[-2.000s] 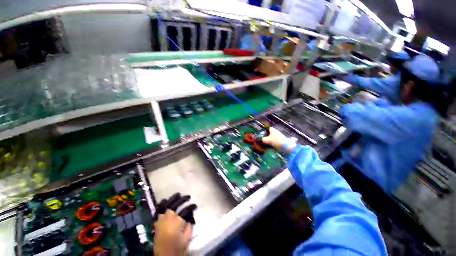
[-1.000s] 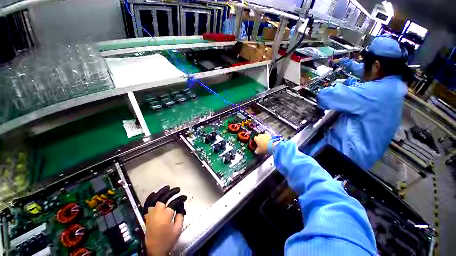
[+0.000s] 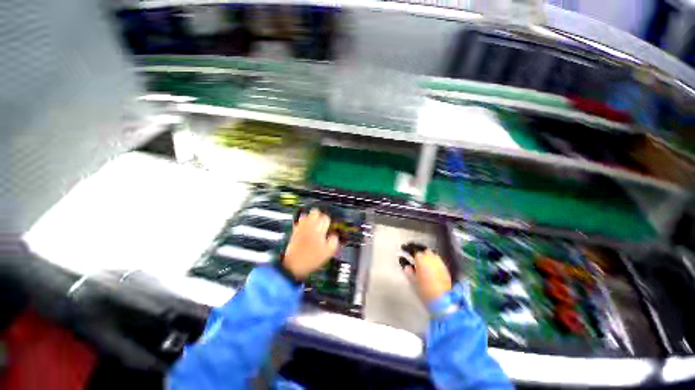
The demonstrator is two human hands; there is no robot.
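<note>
The view is blurred. My left hand (image 3: pixel 309 245) is over the left circuit board (image 3: pixel 251 232), its fingers down among the parts near the board's middle. The hand hides the parts under it, and I cannot tell whether it grips one. My right hand (image 3: pixel 431 276) is above the bare pale gap between the two boards. Black shows at its fingertips; I cannot tell whether this is finger covers or held parts. The right circuit board (image 3: pixel 488 263) lies beside it, with orange-copper rings (image 3: pixel 560 293) and silver-white bars.
A white machine cover (image 3: pixel 129 217) is at the left. Green-matted shelves (image 3: pixel 526 199) run behind the boards, with yellow-topped parts (image 3: pixel 251 137) at the left. A metal rail (image 3: pixel 358 335) runs along the front. Something red (image 3: pixel 46 354) is at the lower left.
The view has swung left. My left hand has moved from the gap onto the left board. My right hand has left the right board and is over the gap. The other worker is out of view.
</note>
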